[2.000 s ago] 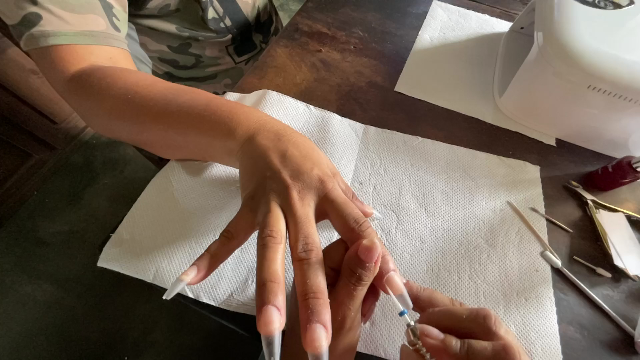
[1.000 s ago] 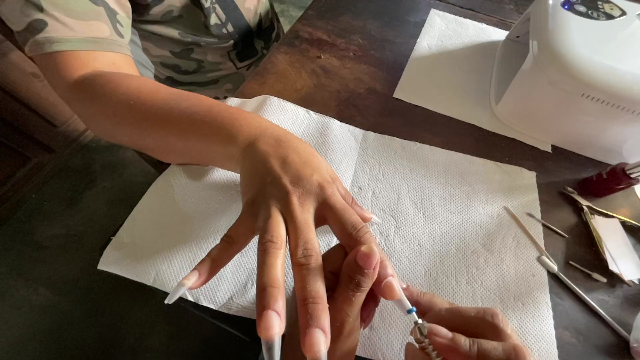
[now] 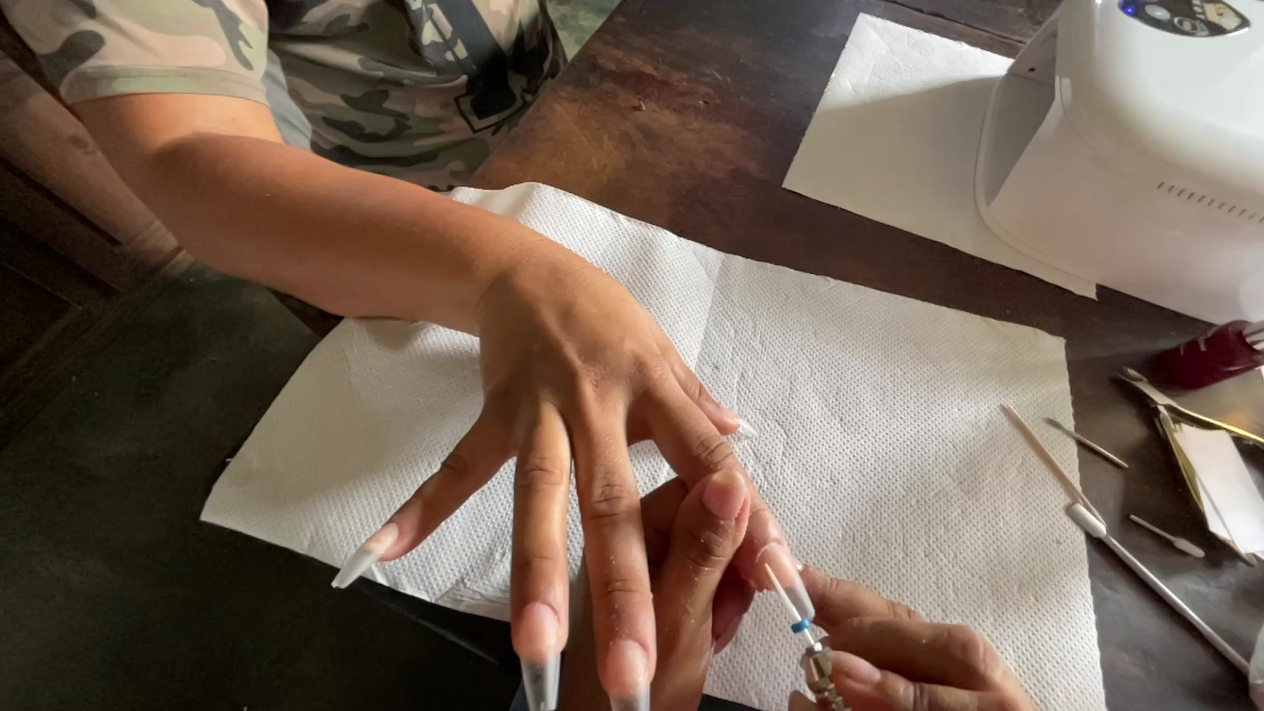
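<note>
Another person's hand (image 3: 573, 355), with long clear nail extensions, reaches palm down over a white paper towel (image 3: 889, 395). My left hand (image 3: 691, 563) comes from below and grips that hand's index finger, my thumb lying along it. In my right hand (image 3: 908, 652), at the lower right, is an electric nail drill (image 3: 818, 671) with a metal collar. Its thin bit (image 3: 785, 597) with a blue ring lies against the index nail (image 3: 780, 573). The drill's lower part is cut off by the frame.
A white nail lamp (image 3: 1136, 168) stands on a second paper towel (image 3: 889, 118) at the upper right. Along the right edge of the dark wooden table (image 3: 652, 128) lie a dark red bottle (image 3: 1205, 357), metal nippers (image 3: 1175, 405), small sticks and a white cord (image 3: 1165, 592).
The drill bit has shifted slightly over the index nail along with my right hand. My left hand's hold on the finger and the other person's arm look much the same.
</note>
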